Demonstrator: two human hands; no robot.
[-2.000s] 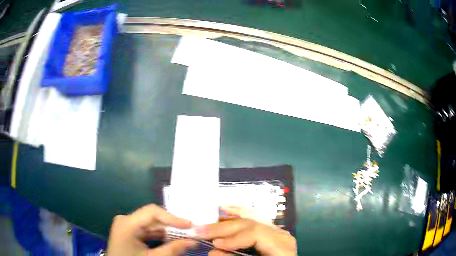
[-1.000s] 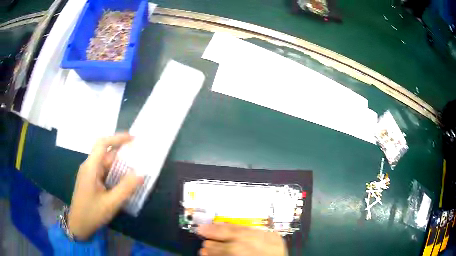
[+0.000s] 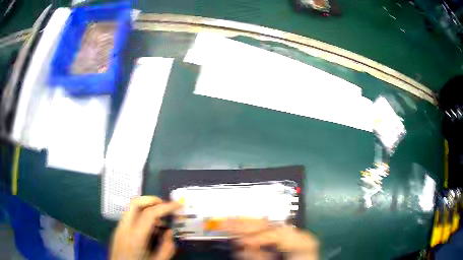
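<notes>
An open phone unit [image 3: 233, 198] lies on a black foam pad [image 3: 228, 175] at the lower middle, with an orange flex cable [image 3: 216, 224] across its white middle. My left hand [image 3: 144, 228] is at the phone's left end, fingers curled; a dark patch shows between them, and I cannot tell if it is held. My right hand [image 3: 276, 241] is blurred over the phone's lower right edge; whether it holds a tool is unclear. A white sticker sheet [image 3: 137, 111] with a dotted near end lies on the bench left of the phone, touched by neither hand's visible fingers.
A blue parts bin [image 3: 84, 84] stands upper left by white sheets [image 3: 78, 132]. More white sheets [image 3: 269, 86] lie along the pale rail [image 3: 304, 41]. At right are a zip bag [image 3: 388, 124], loose small parts [image 3: 374, 177], a clear bag [image 3: 426, 193] and black-and-yellow items [image 3: 445, 226].
My left hand has let go of the sticker sheet, now lying on the bench, and has moved right to the phone's left end. My right hand remains over the phone. The view has shifted slightly.
</notes>
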